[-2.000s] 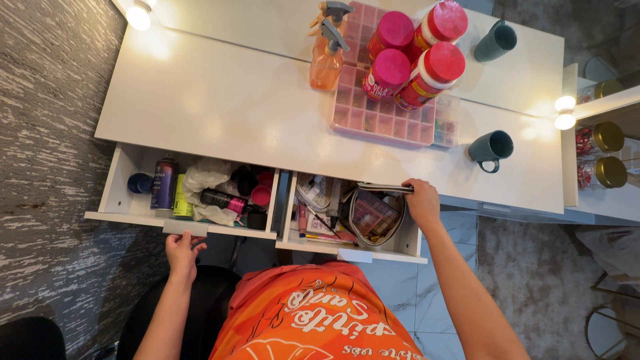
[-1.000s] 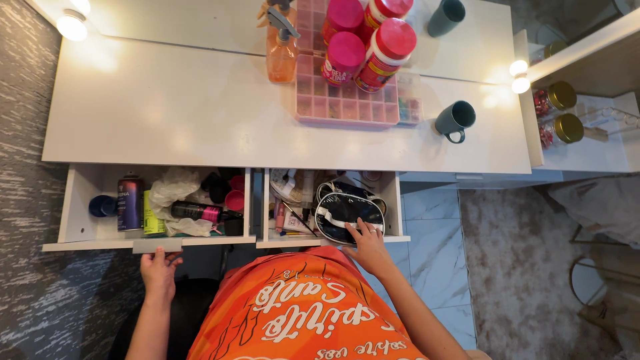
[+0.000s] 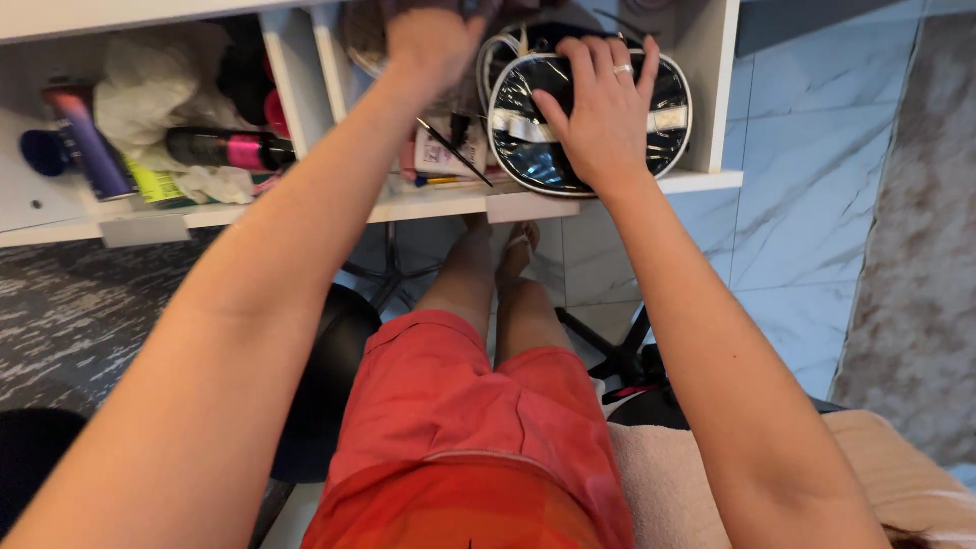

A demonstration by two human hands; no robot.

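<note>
My right hand, with a ring on one finger, lies with spread fingers on the lid of a shiny black cosmetic bag with pale trim. The bag sits at the right in the open right drawer. My left hand reaches into the back of the same drawer; its fingers are blurred and partly cut off by the frame's top edge, so any hold is hidden. Between the hands lie a thin dark brush and a white package with writing.
The open left drawer holds a purple spray can, a black bottle with a pink band, crumpled white plastic and a blue round item. Below are chair bases, a black seat and a beige towel.
My left hand has left the left drawer's front and moved into the right drawer. My right hand, earlier on the right drawer's edge, is on the bag. The view has tipped down and closer.
</note>
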